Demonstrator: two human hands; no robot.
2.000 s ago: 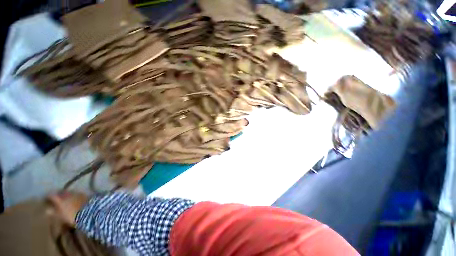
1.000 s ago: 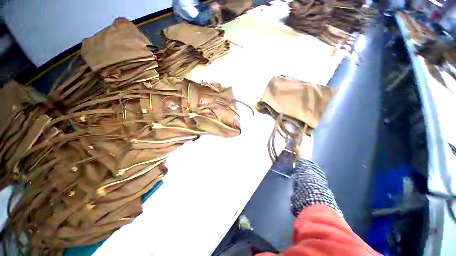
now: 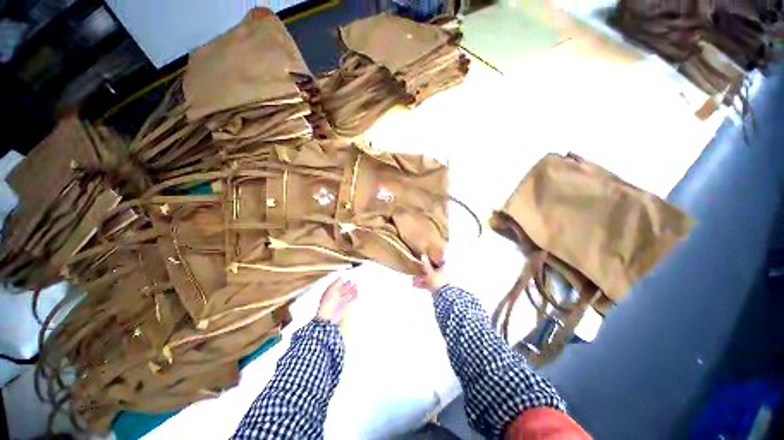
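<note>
An overlapping row of tan-brown handbags [image 3: 301, 202] lies across the table, with straps, zips and gold-coloured metal showing. My right hand [image 3: 432, 275] grips the lower corner of the bag at the row's right end. My left hand [image 3: 338, 301] is open and empty just below the row's front edge, fingers apart. A separate handbag [image 3: 593, 223] lies flat at the table's right edge, its looped straps hanging towards me.
Bag stacks stand behind the row, one at the back left [image 3: 245, 69], one further right [image 3: 400, 43] and one at the far left [image 3: 56, 163]. More brown bags [image 3: 696, 34] lie at the far right. A grey floor aisle [image 3: 670, 344] runs along the right.
My right hand has moved left from the separate bag's straps to the row's end bag. My left hand has come into view. The view has shifted, and the separate bag appears nearer.
</note>
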